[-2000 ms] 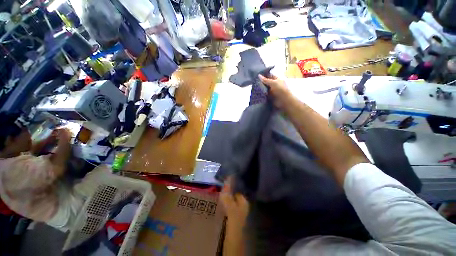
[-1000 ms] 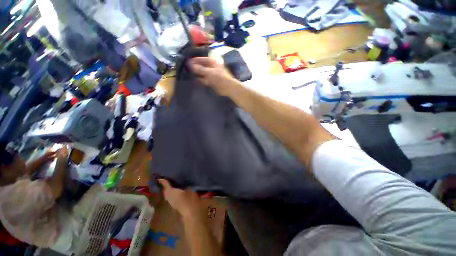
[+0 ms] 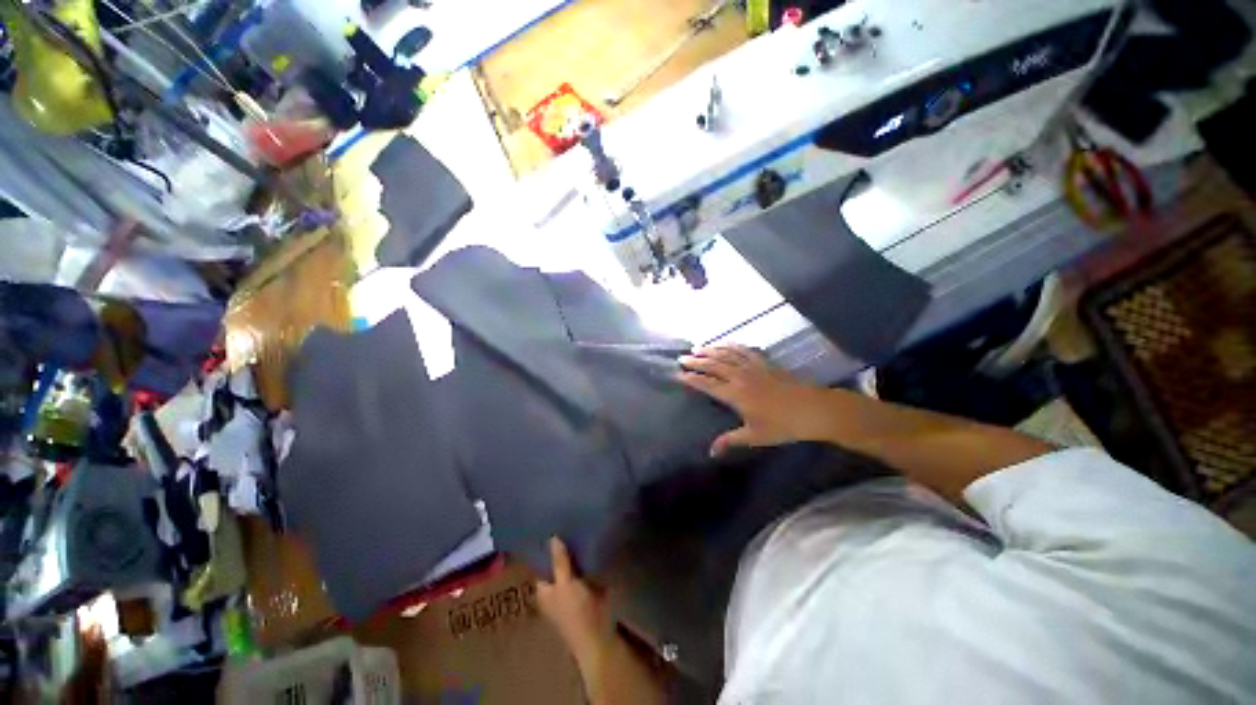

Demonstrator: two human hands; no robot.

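Dark grey garment fabric (image 3: 530,413) lies spread over the table edge, in overlapping panels, with one part by the needle area of the sewing machine (image 3: 854,124). My right hand (image 3: 751,397) lies on the fabric just below the needle area, fingers spread. My left hand (image 3: 572,592) is at the fabric's lower edge, one finger pointing up; whether it pinches the edge cannot be told. A small dark grey cut panel (image 3: 420,203) lies beyond the fabric. Another curved grey panel (image 3: 840,269) lies under the machine arm.
Scissors with red and yellow handles (image 3: 1106,183) are at the table's right end. A red packet (image 3: 563,119) lies behind the machine. A cardboard carton (image 3: 482,647) and an off-white basket (image 3: 310,678) are low at left. A heap of cut pieces (image 3: 207,455) lies at left.
The view has turned right. The fabric, earlier lifted between both hands, now lies spread out. My right hand has let go of its bunched end and rests on it near the needle.
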